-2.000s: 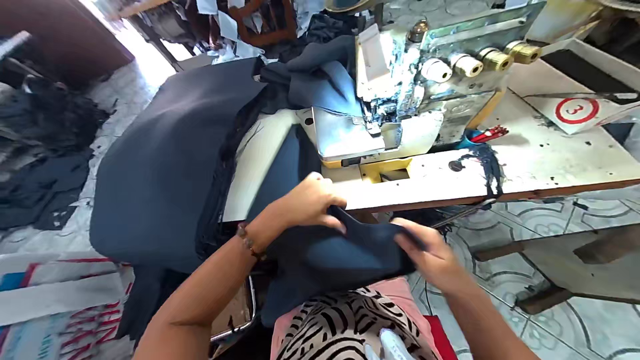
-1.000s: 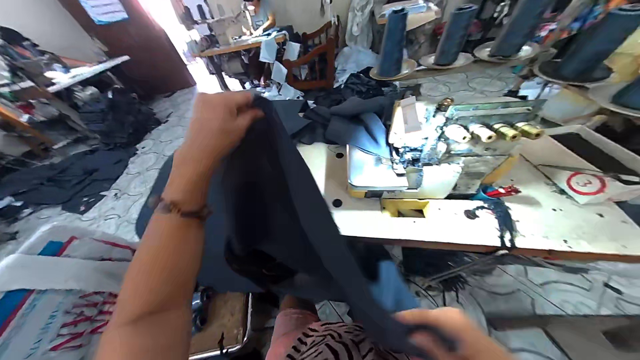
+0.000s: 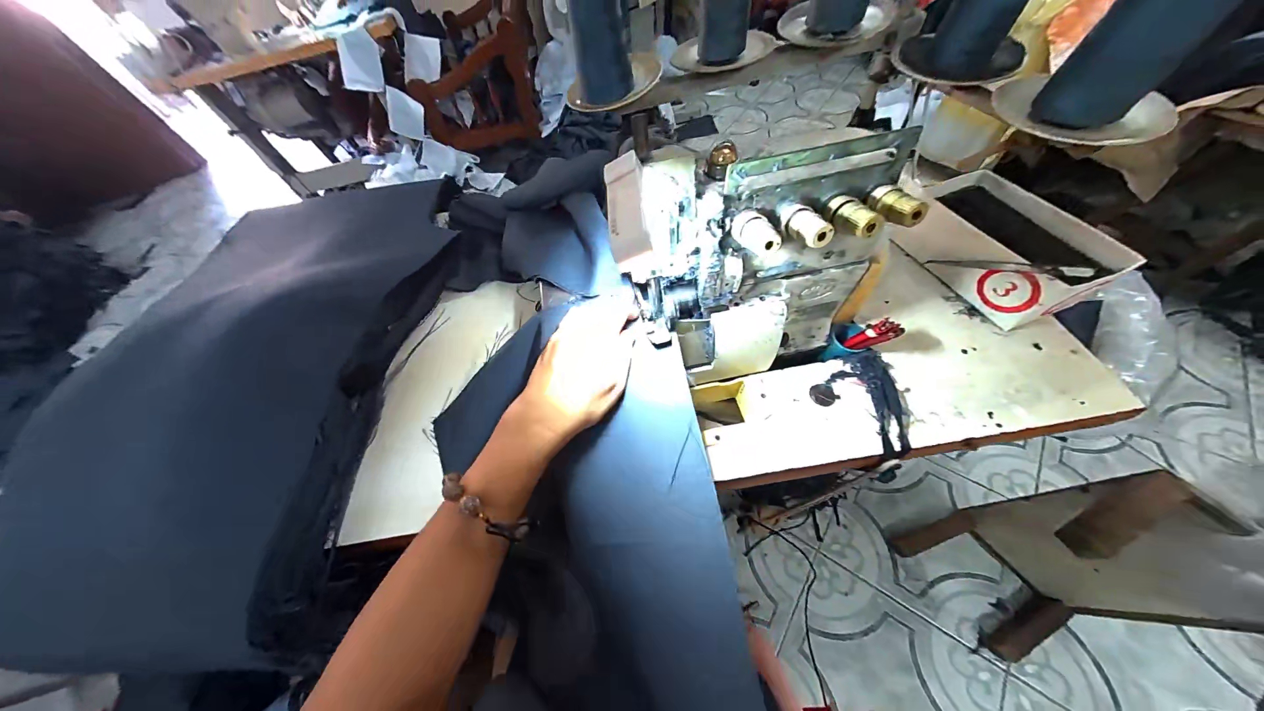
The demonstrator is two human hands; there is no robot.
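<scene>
A long piece of dark blue fabric (image 3: 632, 494) runs from the serger's presser foot down over the table edge toward me. My left hand (image 3: 588, 365) lies on this fabric just left of the foot, its fingers pressing the cloth. Of my right hand (image 3: 770, 662) only a blurred part shows at the bottom edge, beside the fabric; its grip is hidden. The serger (image 3: 780, 247) has several thread tension knobs (image 3: 829, 219) on its front. A thick stack of dark blue fabric (image 3: 197, 395) is left of the table.
A white tray (image 3: 1047, 237) and a small blue cup (image 3: 847, 341) with red-handled items are right of the serger. Thread cones (image 3: 726, 30) stand behind. A wooden stool (image 3: 1106, 543) is at the lower right. Crumpled dark fabric (image 3: 563, 227) lies behind my left hand.
My left hand has come down from holding the fabric raised to the serger's foot, and the fabric now lies at the foot. My right hand has moved mostly out of view.
</scene>
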